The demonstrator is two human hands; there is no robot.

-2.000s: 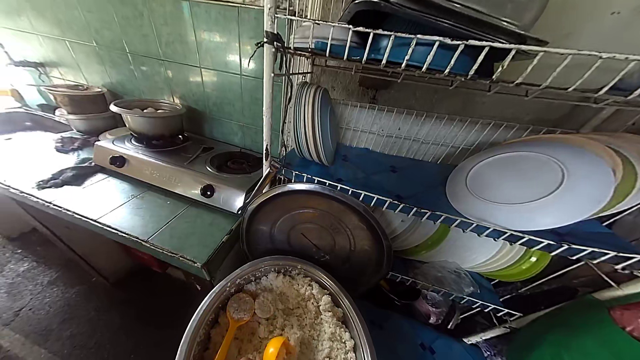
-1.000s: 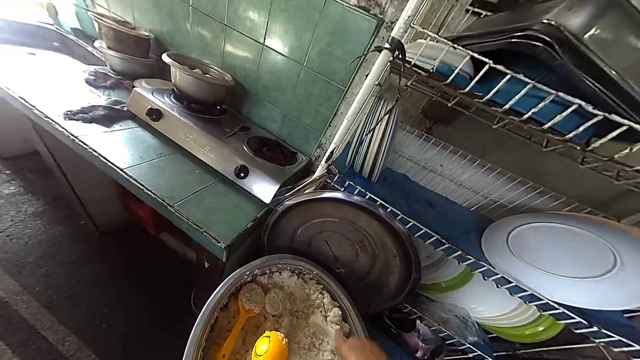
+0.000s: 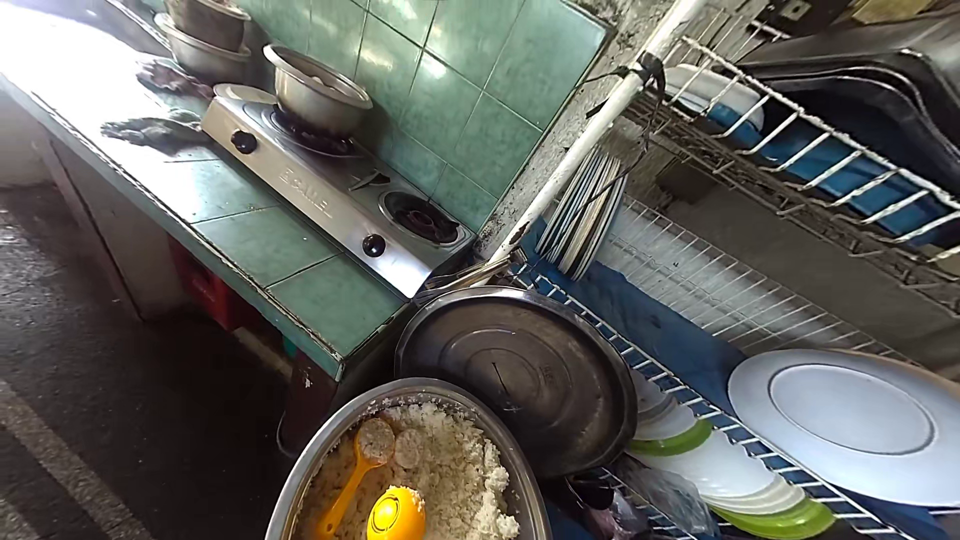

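Note:
Neither of my hands shows in the head view now. At the bottom centre a round metal pot holds white cooked rice. An orange rice paddle lies on the rice at the left, its tip coated with grains. Beside it is a rounded yellow-orange plastic utensil with grains on top. A large dark round metal lid leans upright behind the pot, against the dish rack.
A two-burner gas stove with a metal pot stands on a green-tiled counter. Stacked pots and dark cloths sit farther left. At right, a white wire rack holds plates and trays.
One second ago fingers of a hand were over the pot's right side; they are out of view now. The view has tilted.

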